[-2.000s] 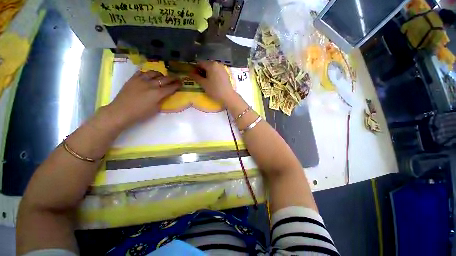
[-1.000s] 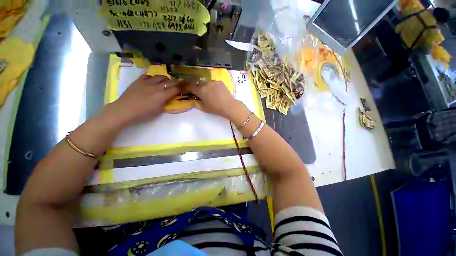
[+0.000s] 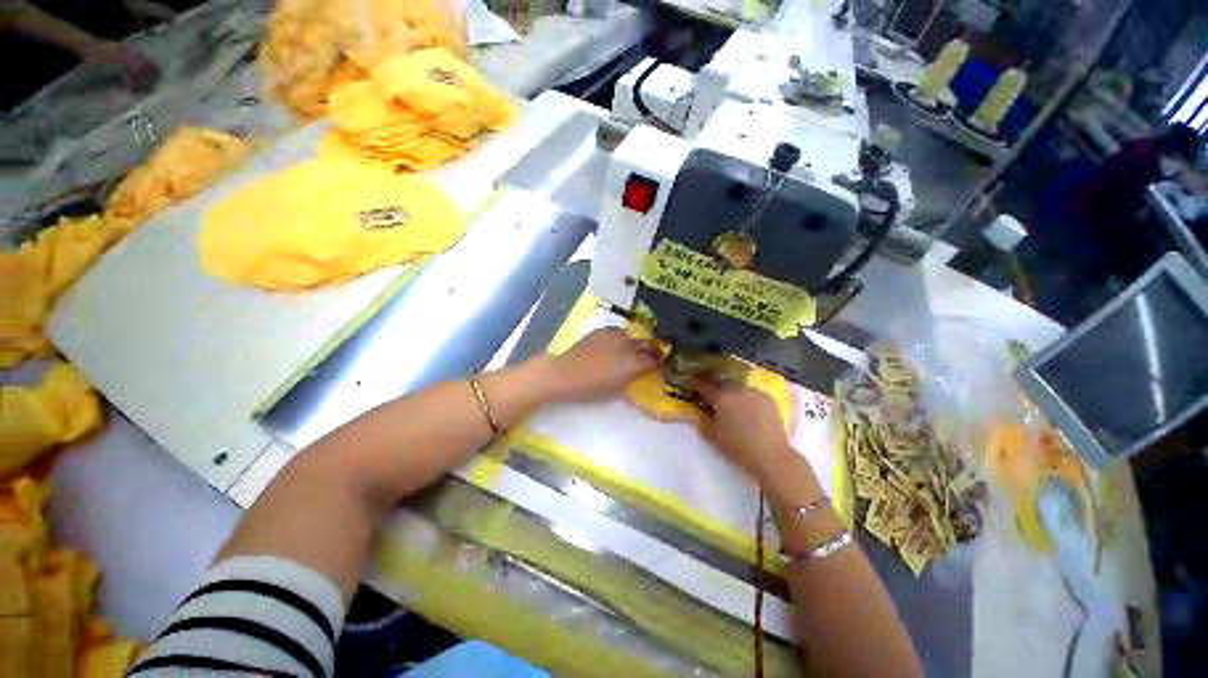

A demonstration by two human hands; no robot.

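Note:
The yellow fabric panel (image 3: 658, 400) lies on the white template (image 3: 603, 450) under the sewing machine head (image 3: 742, 245). My left hand (image 3: 607, 364) rests on the panel's left part, fingertips close to the machine head. My right hand (image 3: 737, 421) is at the panel's right part, with small dark blades at its fingers that look like thread snips; its grip is partly hidden. The red-dark cord (image 3: 759, 570) hangs from my right hand toward me. The label area under the head is mostly hidden by my fingers.
A label pile (image 3: 911, 484) lies right of the template. A grey-framed screen (image 3: 1139, 358) stands at the far right. A finished panel stack with labels (image 3: 311, 228) lies on the left table, with more yellow pieces (image 3: 404, 99) behind. The metal bed plate (image 3: 444, 318) is left of the template.
The view has swung left and up, showing the whole machine head and the yellow stacks. Both hands stay at the panel under the head.

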